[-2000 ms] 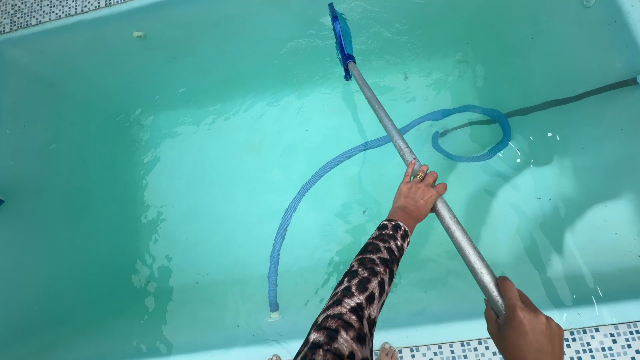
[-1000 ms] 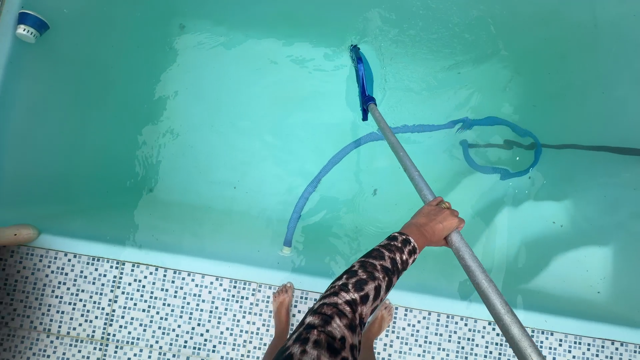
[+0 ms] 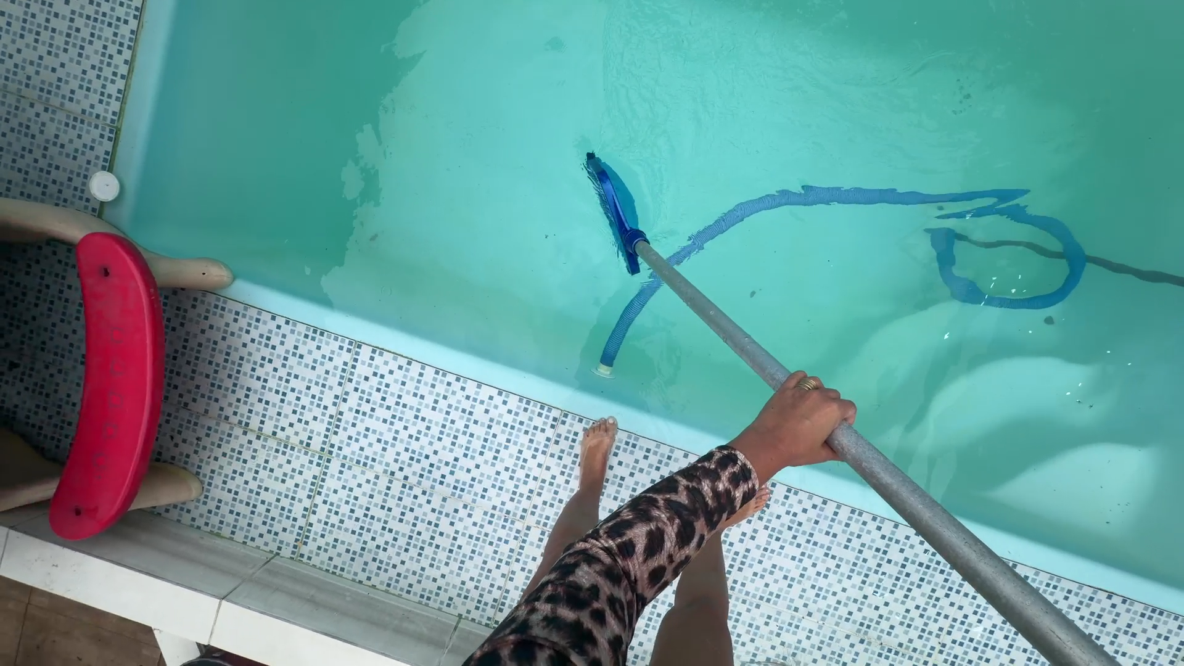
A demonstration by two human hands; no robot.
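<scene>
My left hand (image 3: 800, 421), with a ring on a finger, is closed around a grey metal pole (image 3: 934, 518) that slants across the view. A blue pool brush head (image 3: 612, 213) with bristles is fixed to the pole's far end, at the pool water. A blue ribbed hose (image 3: 740, 211) lies in the pool water, passing under the pole and looping at the right; a pale fitting (image 3: 603, 371) tips its near end. My right hand is out of view, and the pole's near end runs out at the bottom right.
My bare feet (image 3: 597, 453) stand on the mosaic-tiled pool edge (image 3: 416, 407). At the left, a curved red plastic piece (image 3: 111, 379) sits on beige supports (image 3: 199, 274), one reaching over the water. A round white cap (image 3: 104, 186) and a stone ledge (image 3: 324, 601) are nearby. A dark line (image 3: 1133, 271) runs through the hose loop.
The view has swung left and down, bringing in the red piece and tiles. My right hand, on the pole two seconds ago, has left view. My left hand still grips it, and the brush is nearer the hose's end.
</scene>
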